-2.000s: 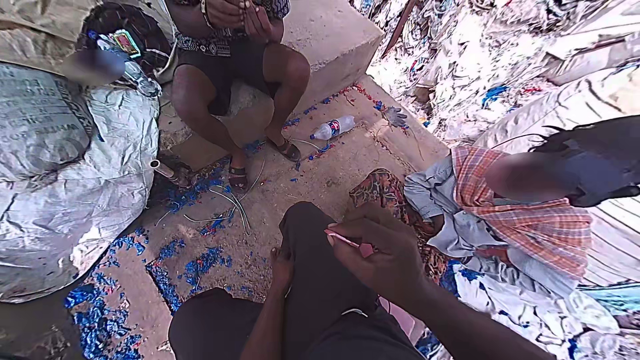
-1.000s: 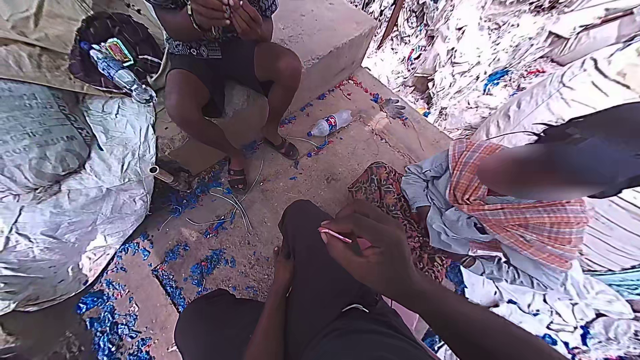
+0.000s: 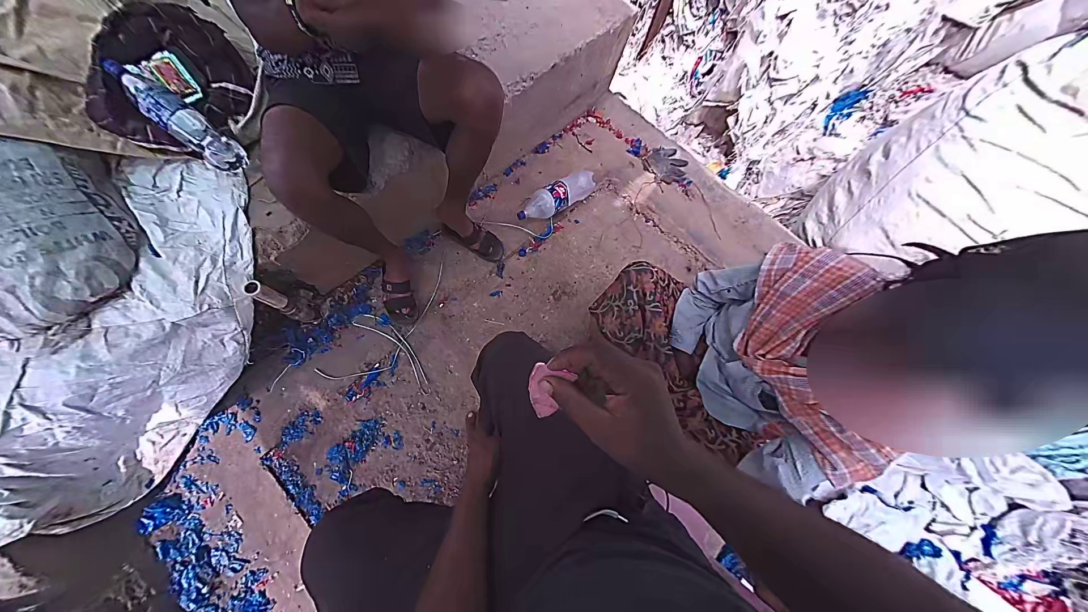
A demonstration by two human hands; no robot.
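Observation:
Above my dark-trousered knee (image 3: 544, 459), my right hand (image 3: 616, 404) pinches a small pink scrap (image 3: 546, 388) between thumb and fingers; its material cannot be told. My left hand (image 3: 481, 442) rests against the side of the same knee, with its fingers largely hidden and nothing visible in it. Beneath my right forearm, part of a larger pink thing (image 3: 688, 518) shows beside my lap.
A person in shorts (image 3: 374, 127) sits ahead; another in a checked scarf (image 3: 816, 340) sits close at right. Blue shreds (image 3: 195, 544), thin wires (image 3: 408, 353), a plastic bottle (image 3: 558, 195) and a grey glove (image 3: 665, 165) lie on the ground. Large sacks (image 3: 127, 357) stand left.
The pink scrap in my right hand now hangs down, where earlier it showed as a narrow strip. My left hand remains by the knee. The seated person's hands ahead have moved partly out of view.

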